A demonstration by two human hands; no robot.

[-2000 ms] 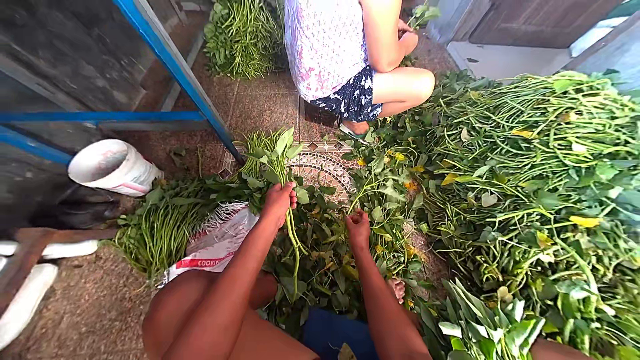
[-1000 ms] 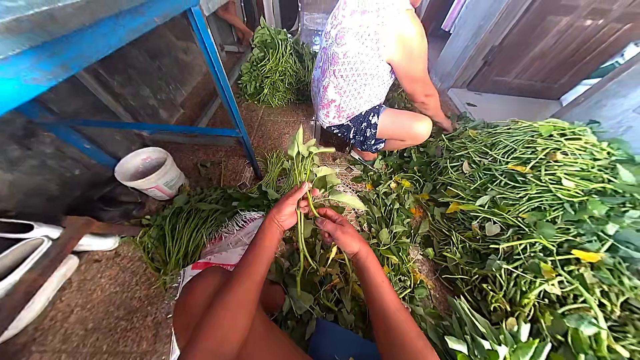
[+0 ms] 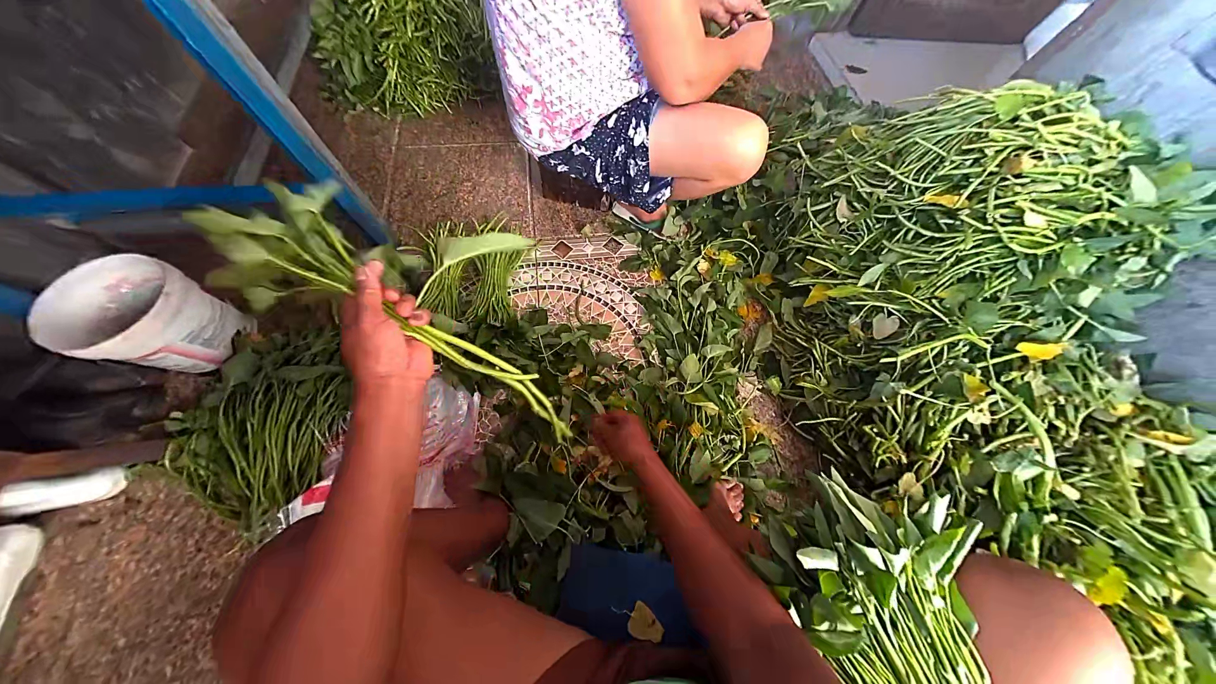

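Note:
My left hand [image 3: 385, 328] grips several leafy green stems [image 3: 465, 350], leaves toward the upper left and stem ends toward the lower right. Low over loose leaves and stems [image 3: 684, 380] between my legs is my right hand [image 3: 622, 437], its fingers curled; whether it holds anything cannot be told. A laid bundle of stems [image 3: 261, 437] lies left of my left forearm, beside a plastic sack [image 3: 446, 427]. Small bundles [image 3: 470, 280] lie just beyond my left hand. Another leafy bundle [image 3: 902, 598] rests by my right knee.
A large heap of long-stemmed greens [image 3: 950, 247] fills the right side. Ahead, a person [image 3: 608, 104] sits low, hands on greens, near another leafy pile [image 3: 399, 57]. A white bucket [image 3: 138, 313] and a blue metal frame [image 3: 275, 104] stand at left. White footwear [image 3: 62, 492] lies at the left edge.
My left hand has moved left with the stems, away from my right hand; one second ago both were together at them. The other person's arm has come up from the heap.

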